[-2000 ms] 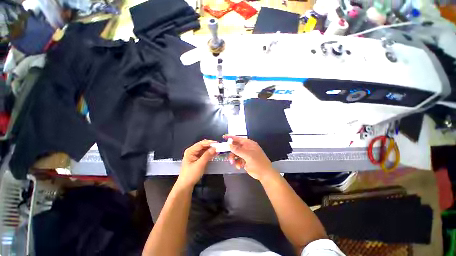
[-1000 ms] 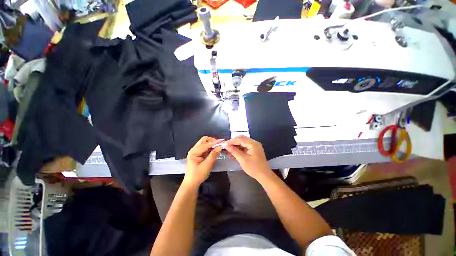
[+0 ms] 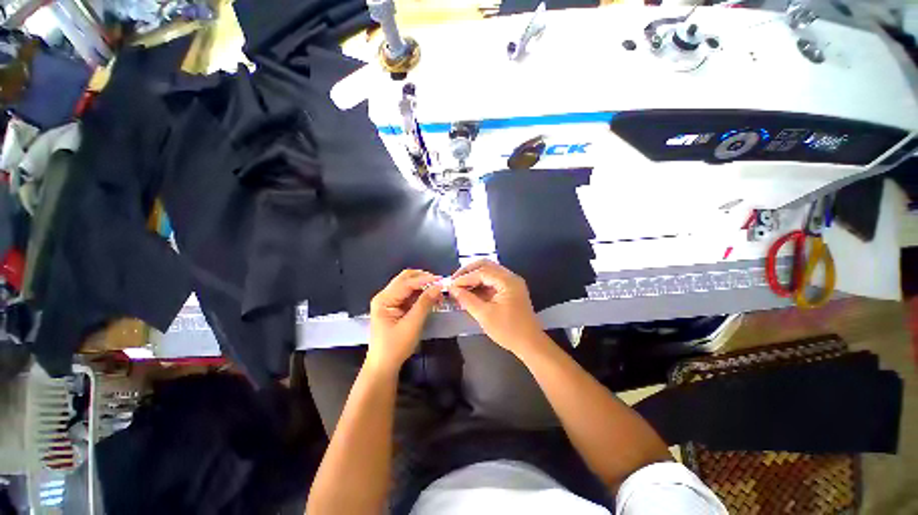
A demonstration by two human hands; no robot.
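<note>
My left hand (image 3: 401, 307) and my right hand (image 3: 495, 302) meet fingertip to fingertip at the table's front edge, below the needle. They pinch a tiny whitish object (image 3: 444, 286) between them; it is too small to identify. The white sewing machine (image 3: 564, 91) has its lit needle and presser foot (image 3: 458, 186) above my hands. A large black garment panel (image 3: 388, 226) lies left of the needle and hangs over the front edge. A stack of black cut pieces (image 3: 544, 236) with stepped edges lies right of the needle.
Scissors (image 3: 800, 267) with red and yellow handles lie at the table's right end. A ruler strip (image 3: 664, 285) runs along the front edge. A white plastic basket (image 3: 50, 433) stands lower left. Black pieces (image 3: 785, 402) lie on a woven mat (image 3: 775, 483) lower right. Folded black cloth (image 3: 292, 25) lies behind.
My hands stay together, and the white piece that showed between them two seconds ago now shows only as a tiny bit at the fingertips. The view has shifted, so the machine sits higher.
</note>
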